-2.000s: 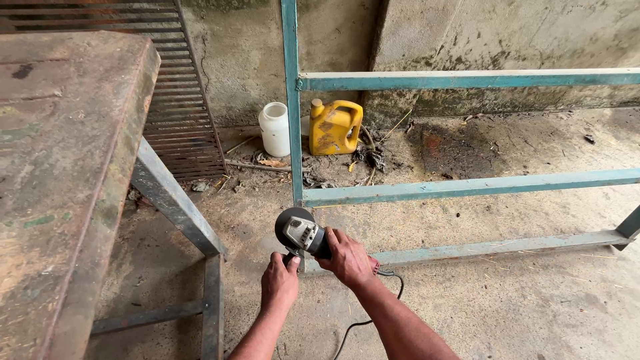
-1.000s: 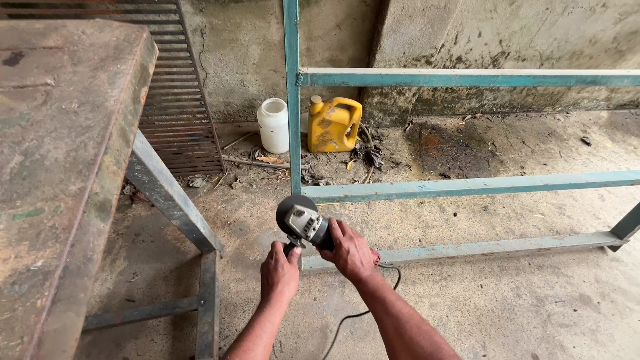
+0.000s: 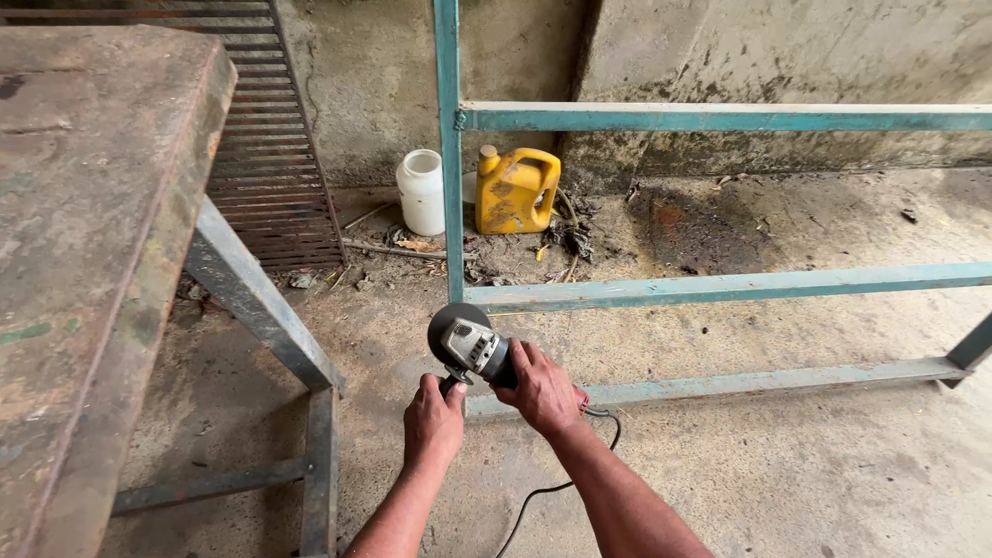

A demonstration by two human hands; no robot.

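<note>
An angle grinder (image 3: 475, 349) with a grey metal head and a dark disc (image 3: 448, 329) is held in both hands at the centre of the view. My left hand (image 3: 434, 418) is closed around its black side handle (image 3: 452, 381). My right hand (image 3: 542, 387) wraps the dark body, hiding part of it; a black cord (image 3: 542, 490) runs from its rear end down to the floor. The disc is at the lower corner of a teal-painted metal frame (image 3: 620, 293), overlapping the foot of its upright (image 3: 449, 155); whether they touch I cannot tell.
A worn table (image 3: 101, 155) on metal legs (image 3: 260, 298) stands at the left. Behind it a rusty slatted grille (image 3: 267, 167) leans on the concrete wall (image 3: 372, 85). A white plastic container (image 3: 422, 194) and a yellow jerrycan (image 3: 515, 194) stand by the wall, among dry leaves. A low rail (image 3: 736, 386) crosses the floor.
Both hands keep hold of the grinder, which has shifted only slightly against the frame's corner. Nothing has been taken up or let go.
</note>
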